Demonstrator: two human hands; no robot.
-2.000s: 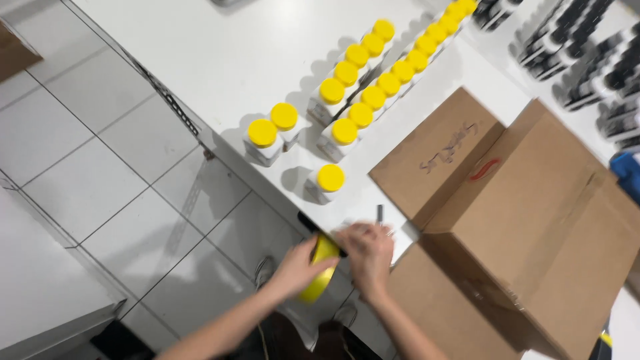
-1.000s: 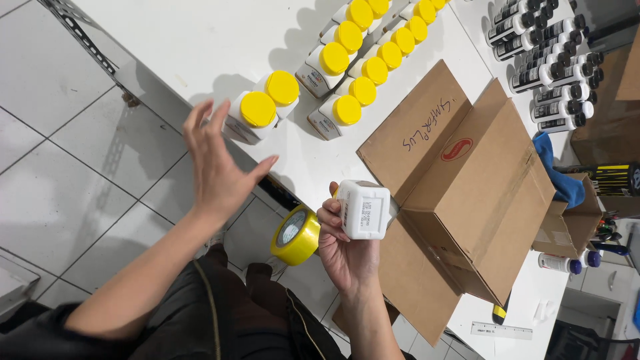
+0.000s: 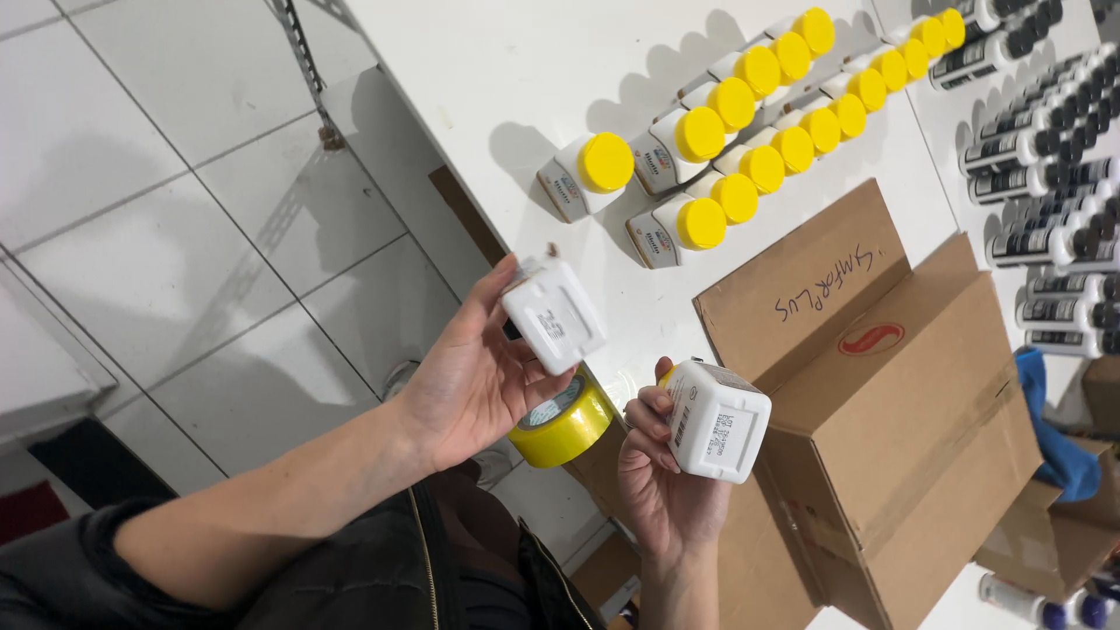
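Note:
My left hand (image 3: 477,376) grips a white plastic bottle (image 3: 556,315) by its sides, its printed base turned up toward the camera. To the right, my right hand (image 3: 669,464) holds another white bottle (image 3: 722,424), base also toward me, with a bit of its yellow cap showing by my fingers. A roll of yellow packing tape (image 3: 564,433) is at the table edge between my hands. One yellow-capped bottle (image 3: 584,175) stands alone on the white table (image 3: 490,96), beyond my left hand. Beside it, two rows of yellow-capped bottles (image 3: 700,223) run toward the upper right.
An open cardboard box (image 3: 910,420) with handwriting on a flap lies right of my right hand. Many black-capped bottles (image 3: 1006,184) stand at the far right. A blue cloth (image 3: 1063,429) and a smaller cardboard box (image 3: 1032,534) are beyond the big box.
My left hand, empty one second ago near the two separate bottles, now holds a bottle; only one still stands there. My right hand keeps its bottle. Two seconds ago my hands were at the tape.

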